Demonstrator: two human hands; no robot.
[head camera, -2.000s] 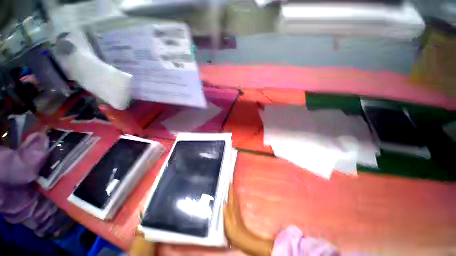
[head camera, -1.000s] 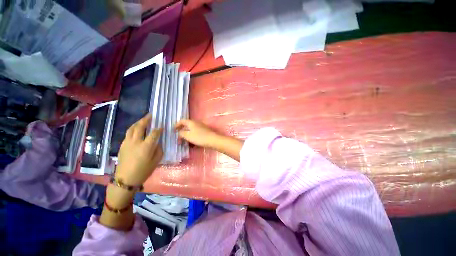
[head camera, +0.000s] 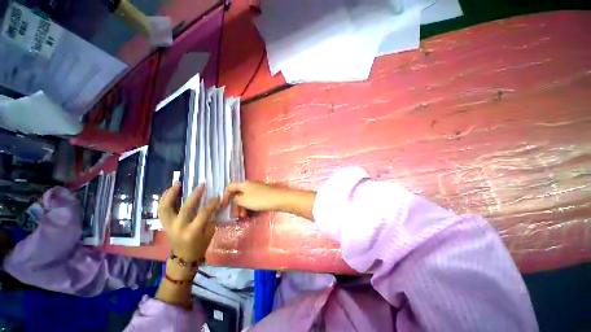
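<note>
An interleaved stack (head camera: 217, 139) of dark tablets and white sheets stands on the red-orange bench, left of centre, its striped white edges facing right. A black tablet (head camera: 170, 139) lies on top. My left hand (head camera: 188, 220) is at the stack's near end, fingers spread against the tablet and sheet edges. My right hand (head camera: 249, 197) is at the stack's near right corner, fingers bent and touching the lower edges. Whether either hand grips a sheet or tablet is hidden.
Two more stacks (head camera: 128, 194) (head camera: 97, 204) stand to the left, beside another person's sleeve (head camera: 55, 240). Loose white sheets (head camera: 330, 39) lie at the back. A printed page (head camera: 58, 55) hangs upper left. A blue bin (head camera: 264, 295) below the bench edge holds tablets and sheets.
The view has tilted down and shifted slightly. My left hand has slid toward the stack's near end, its fingers more spread. My right hand has moved down to the near corner.
</note>
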